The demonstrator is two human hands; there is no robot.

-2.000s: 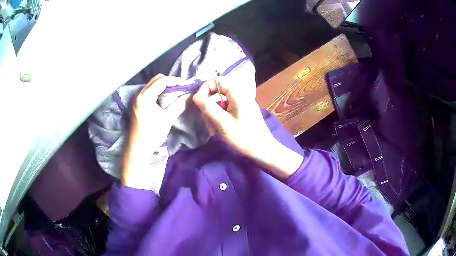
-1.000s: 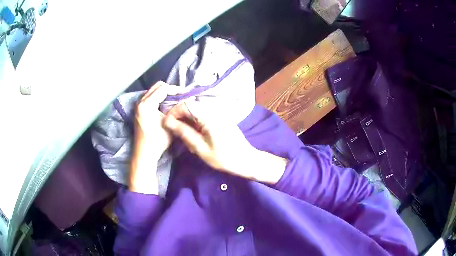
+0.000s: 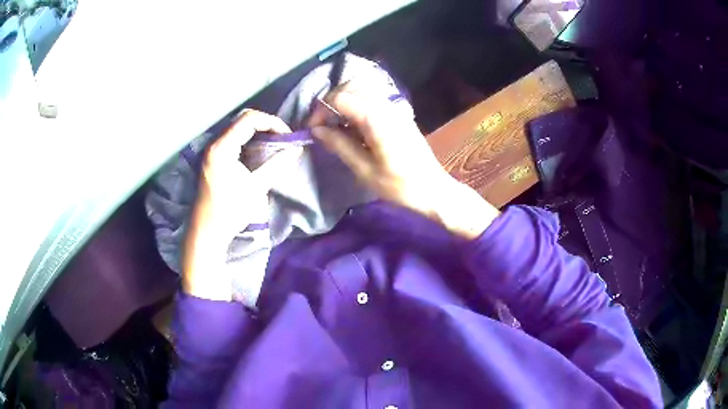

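Observation:
A pale grey-lilac garment (image 3: 299, 196) lies in the lap beside the white table's curved edge. A purple seam (image 3: 291, 138) crosses it between my hands. My left hand (image 3: 231, 172) pinches the garment at the seam's left part, thumb and fingers closed on the cloth. My right hand (image 3: 379, 144), partly blurred, is at the seam's right end. A thin metal tip (image 3: 330, 109) shows at its fingers; the rest of that tool is hidden in the hand. Whether the tip touches the seam I cannot tell.
The white machine table (image 3: 160, 64) fills the upper left. A brown wooden board (image 3: 503, 132) lies right of the garment. Dark purple garments (image 3: 587, 160) with white marks lie farther right. A dark reddish surface (image 3: 108, 279) and dark plastic (image 3: 104, 371) show at lower left.
My right hand has moved up and right from beside my left hand to the seam's right part, and the thin tip now shows. My left hand keeps its hold on the cloth.

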